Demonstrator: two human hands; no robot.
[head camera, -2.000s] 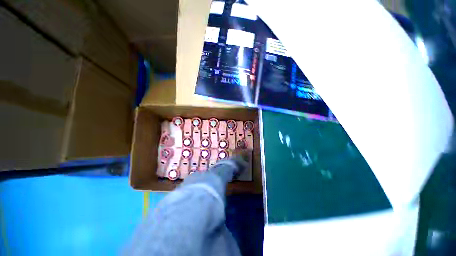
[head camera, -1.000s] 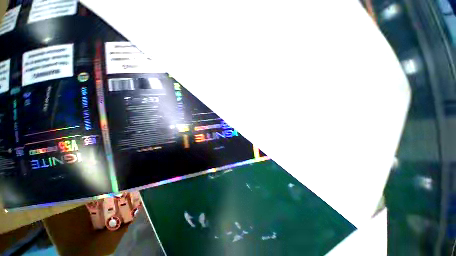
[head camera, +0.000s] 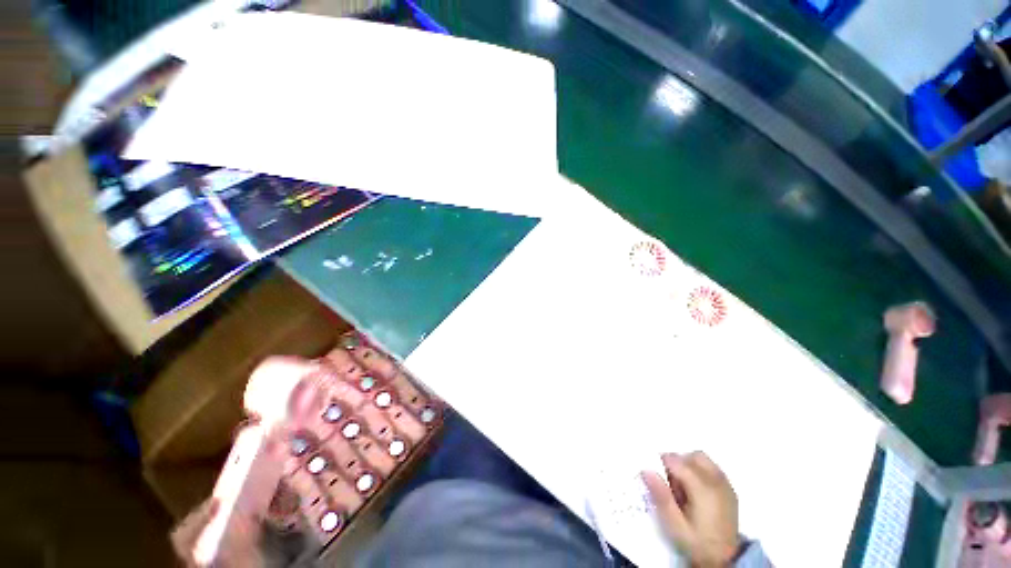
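My right hand (head camera: 701, 508) is at the lower right over the white work sheet (head camera: 554, 333). Its fingers are curled at the right edge of a label sheet (head camera: 623, 499) with faint small print, and seem to pinch it. A grey sleeve or clothing (head camera: 477, 530) fills the bottom middle; my left hand cannot be made out. Two pink-slotted fan heads (head camera: 647, 259) show at the sheet's far edge. An open carton (head camera: 211, 411) at lower left holds rows of pink fans (head camera: 353, 430). A large pale pink shape, blurred, covers its left part, probably fans.
Dark printed sheets (head camera: 183, 250) lie on cardboard at left, partly under a loose white sheet (head camera: 366, 105). A green conveyor (head camera: 754, 200) runs along the far side with a pink fan (head camera: 907, 350) on it. A spare label sheet (head camera: 890, 513) lies at right.
The view has swung right from the carton and printed sheets to the work sheet. My right hand has come into view. The arm that reached into the carton two seconds ago no longer shows there.
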